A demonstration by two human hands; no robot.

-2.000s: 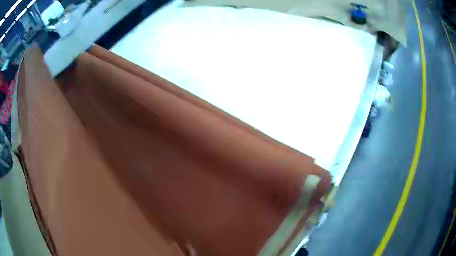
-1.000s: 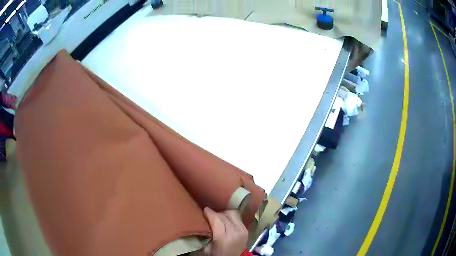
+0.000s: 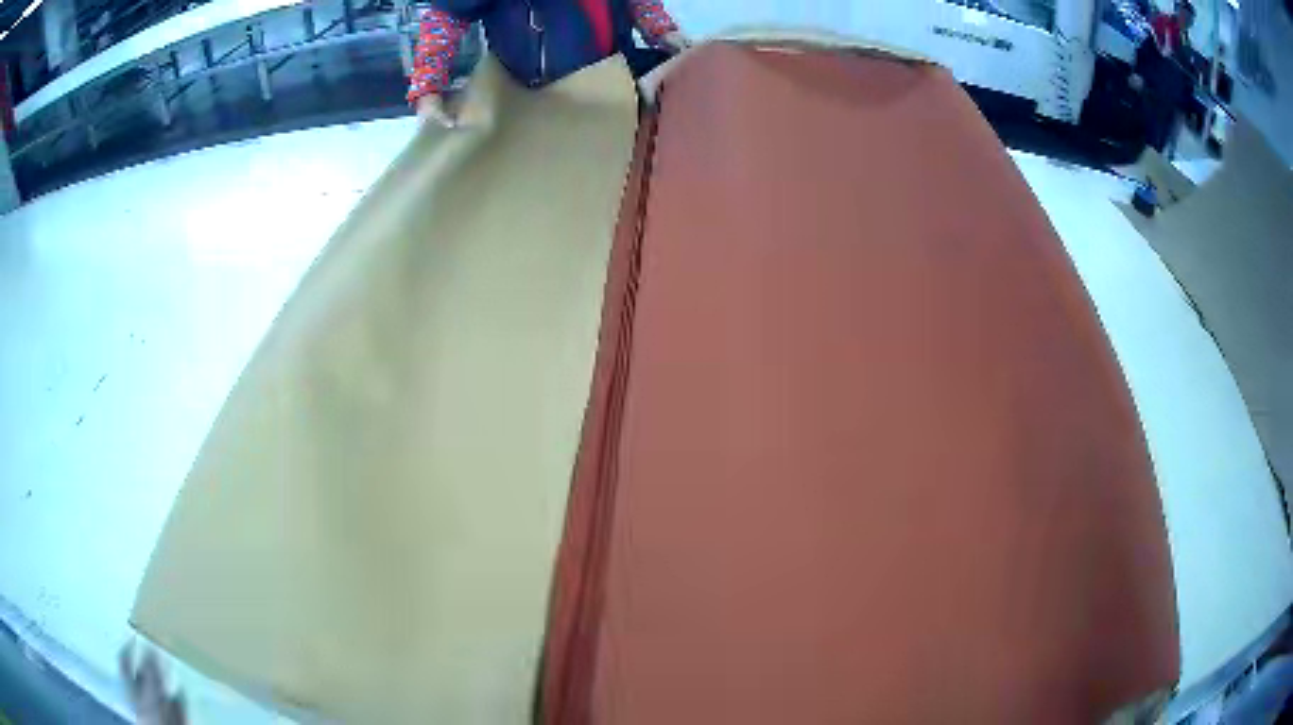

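Note:
A rust-brown coated sheet (image 3: 893,383) lies as a wide folded stack on the right. Its beige backing (image 3: 411,368) faces up in a broad panel on the left. Several rust-brown fold edges (image 3: 603,411) run between the two. My left hand (image 3: 152,683) is small and blurred at the lower left, by the near corner of the beige panel; whether it grips the edge is unclear. My right hand is not in view.
Another person's hand (image 3: 443,111) is at the beige panel's far edge, below a patterned red sleeve. The white table (image 3: 114,340) shows on both sides. A beige-grey sheet (image 3: 1234,269) lies at right, near a small blue-topped object (image 3: 1143,198).
The view has swung left to face across the table. The bulky rust folds now lie flatter, with a beige panel spread left. The hand seen gripping the rust edge is no longer visible there.

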